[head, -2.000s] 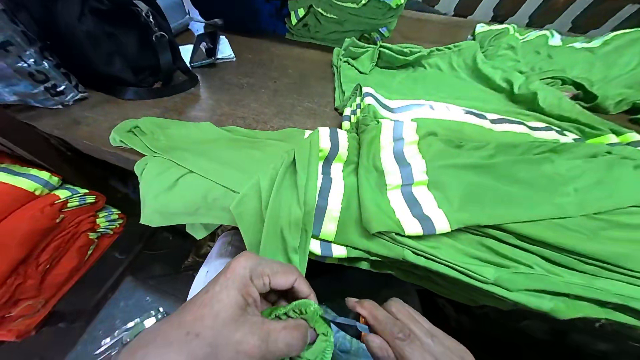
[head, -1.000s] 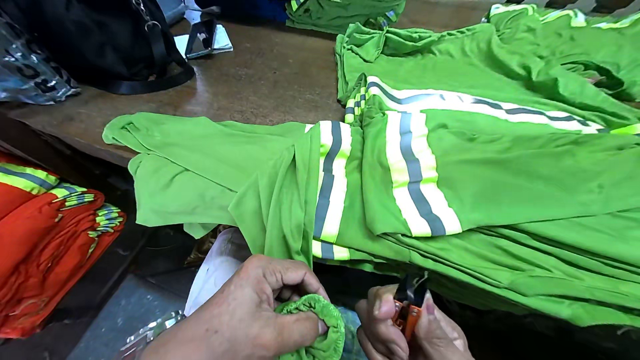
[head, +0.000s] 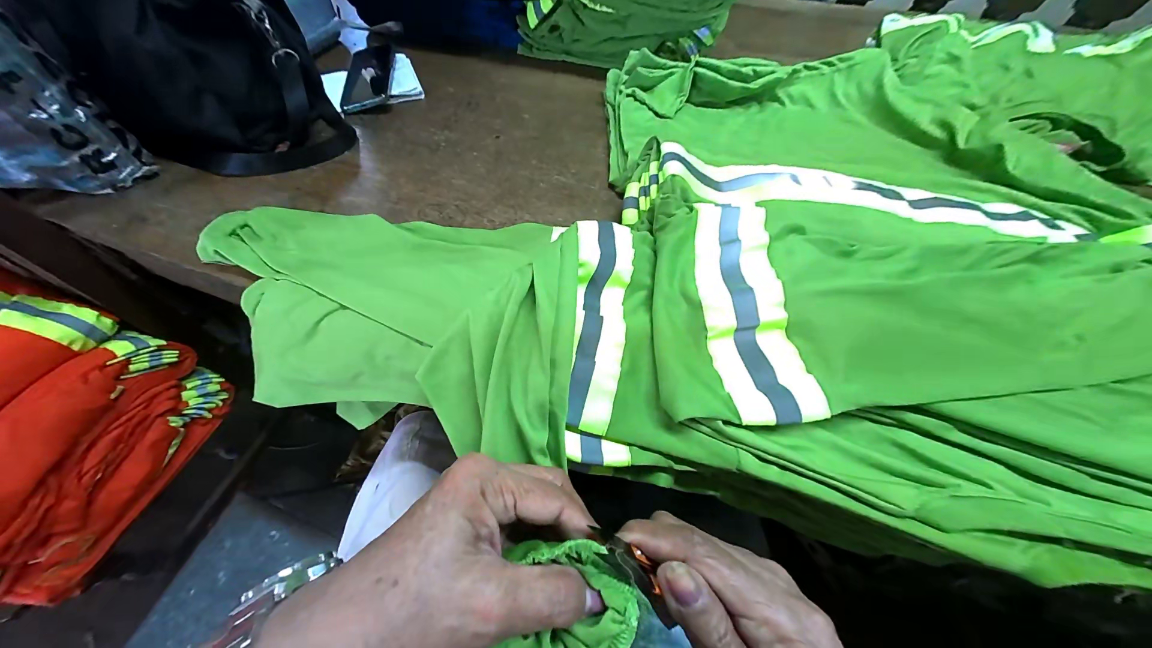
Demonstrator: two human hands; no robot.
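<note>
My left hand pinches a gathered green cloth edge between thumb and fingers, at the bottom middle. Close on its right, my right hand grips a small tool with orange and black parts, perhaps thread snips; its tip touches the cloth edge by my left fingertips. Above both hands, green garments with reflective stripes lie in a layered pile on the table, and one green sleeve or panel hangs over the table's front edge. The lower part of the held cloth is out of view.
On the brown table stand a black bag and a clear plastic bag at the left. A dark phone-like object rests on white paper. A folded green bundle lies at the back. Stacked orange garments are at the lower left.
The orange and black tool in my right hand was upright and apart from the cloth one second ago; it now points left and meets the cloth edge. My left hand keeps its pinch.
</note>
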